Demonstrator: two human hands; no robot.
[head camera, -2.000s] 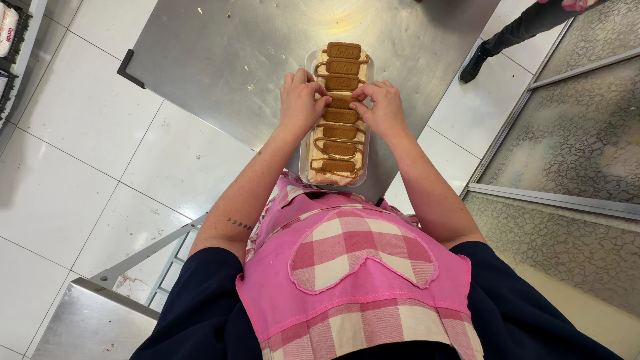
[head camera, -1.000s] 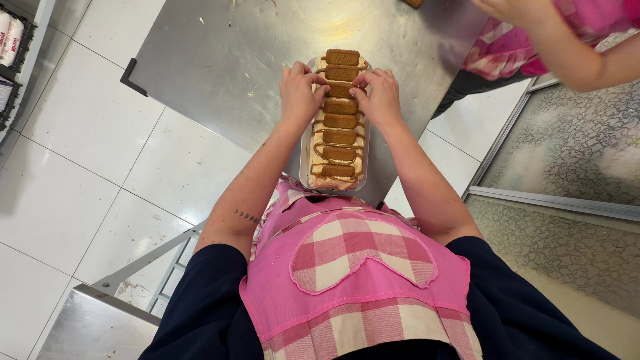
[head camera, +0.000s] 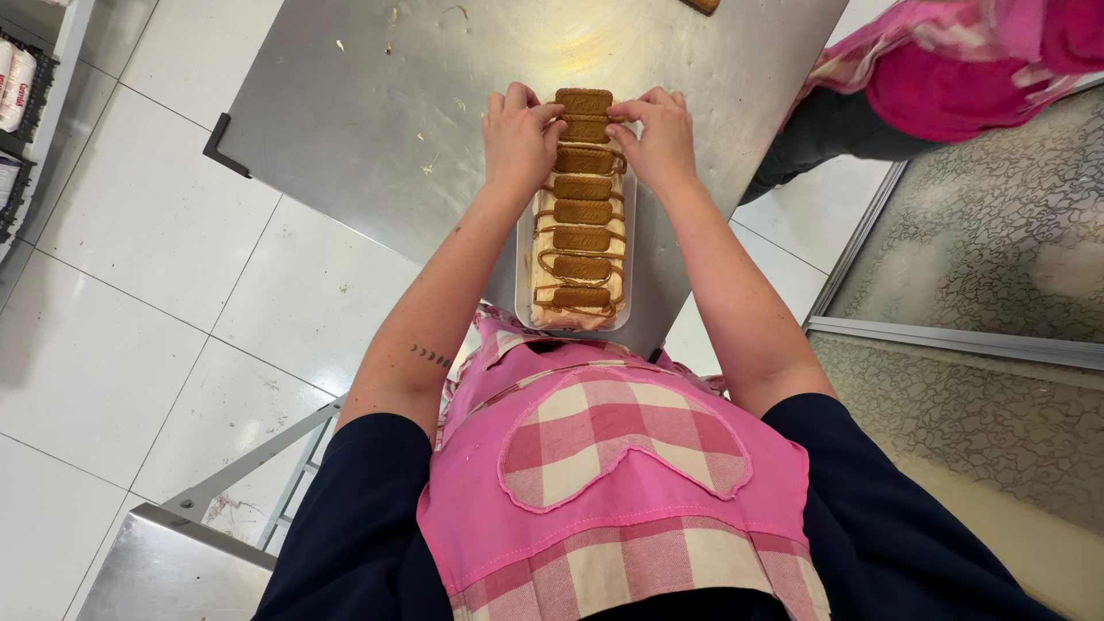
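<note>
A long cream-topped cake (head camera: 543, 220) with brown sauce lines lies in a clear plastic tray (head camera: 523, 297). Several rectangular brown biscuits run in a row along its top, each set crosswise. My left hand (head camera: 523, 138) and my right hand (head camera: 657, 138) pinch the opposite ends of a biscuit (head camera: 586, 129) near the far end. Just beyond it, another biscuit (head camera: 584, 102) has its ends close to my fingertips. Another biscuit (head camera: 586, 159) lies on the near side of my fingers. The far end of the cake is partly hidden by hands and biscuits.
The tray rests on a metal table (head camera: 379, 112) with scattered crumbs. Part of a brown biscuit (head camera: 703, 4) shows at the top edge. A person in a pink apron (head camera: 957, 86) stands to the right of the table. A metal step frame (head camera: 250, 453) is at lower left.
Both my hands have moved farther along the cake, toward its far end. The other person has come closer to the table on the right side since the oldest frame.
</note>
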